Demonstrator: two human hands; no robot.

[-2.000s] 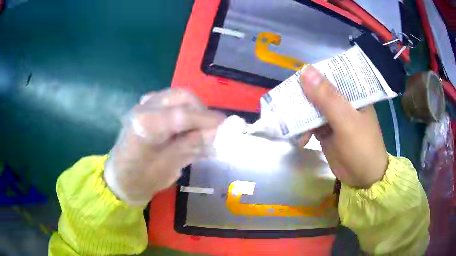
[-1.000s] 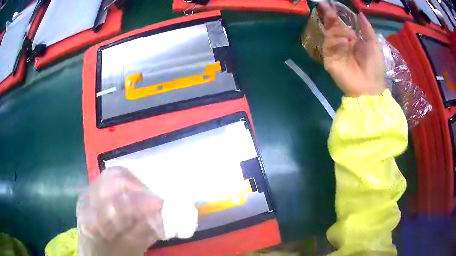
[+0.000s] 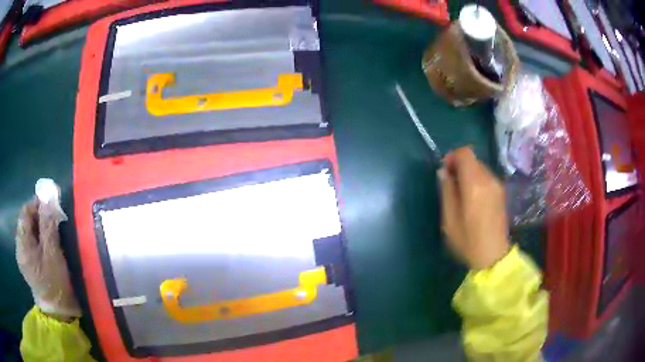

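Two silver-backed display modules, an upper one (image 3: 219,67) and a lower one (image 3: 226,247), lie on a red foam tray (image 3: 205,168). Each has a black border, an orange flex cable and a short white label. My left hand (image 3: 44,258), in a clear glove, is at the far left beside the tray, shut on a white wipe (image 3: 48,191). My bare right hand (image 3: 475,205), slightly blurred, is right of the tray. Its fingertips pinch the near end of a thin pale strip (image 3: 416,119) over the green mat.
A brown tape roll (image 3: 445,67) stands at the upper right with a white-topped item (image 3: 477,21) upright in it. A crinkled clear plastic bag (image 3: 530,141) lies beside it. Stacked red trays (image 3: 569,261) stand at the right. More red trays line the far side.
The white tube left my right hand, which then moved from the tape roll down to the strip. My left hand moved off the lower module to the left with the wipe. The view shifted.
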